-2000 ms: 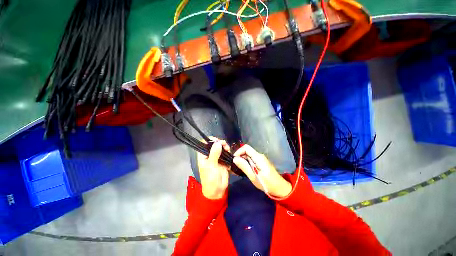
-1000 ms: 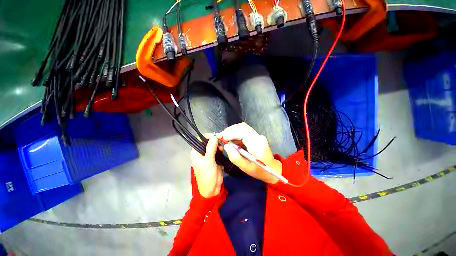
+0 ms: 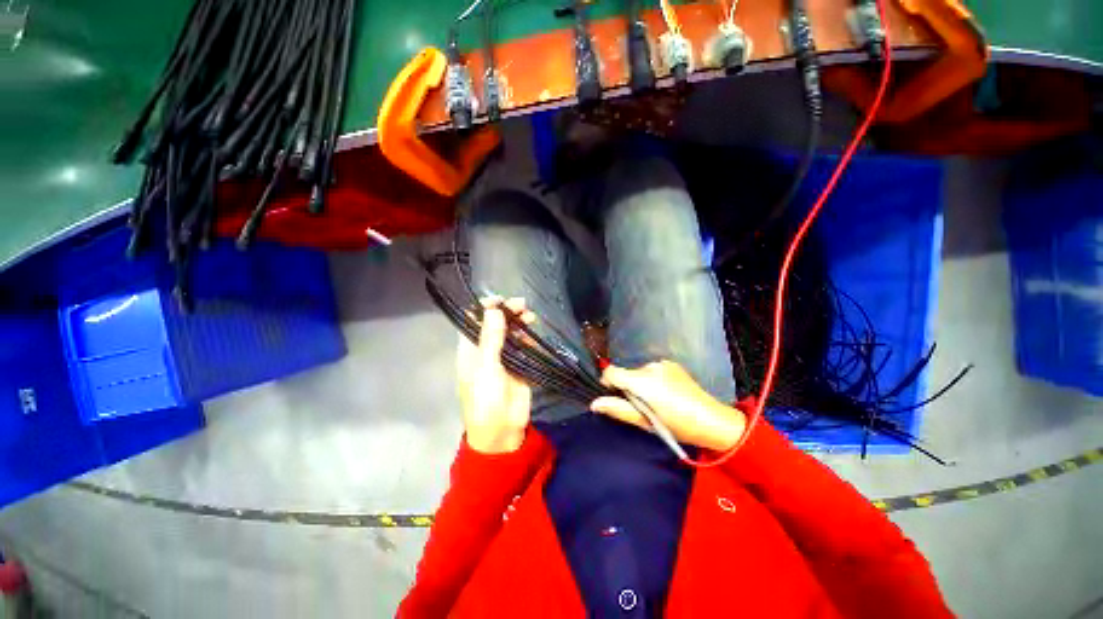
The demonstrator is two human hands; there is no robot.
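Note:
My left hand [image 3: 494, 385] holds a small bunch of thin black cables [image 3: 541, 360] over my lap, its fingers around them. One pale cable tip sticks out to the upper left. My right hand [image 3: 669, 403] holds a slim pale test probe [image 3: 659, 431] with the long red test lead [image 3: 789, 260] running from its rear end up to the bench edge. My right fingertips are at the lower right end of the bunch; whether they also grip cables is unclear.
The orange-brown fixture board [image 3: 538, 79] with sockets runs along the bench edge, with an orange clamp [image 3: 409, 121] at its left. A thick black cable bundle [image 3: 248, 115] hangs over the green bench. Blue bins [image 3: 889, 242] stand on the floor; one holds tangled black cables.
My hands have moved apart, the right one down and to the right with the probe. The bunch now stretches between them. The camera view has shifted, moving the bench rightward in the picture.

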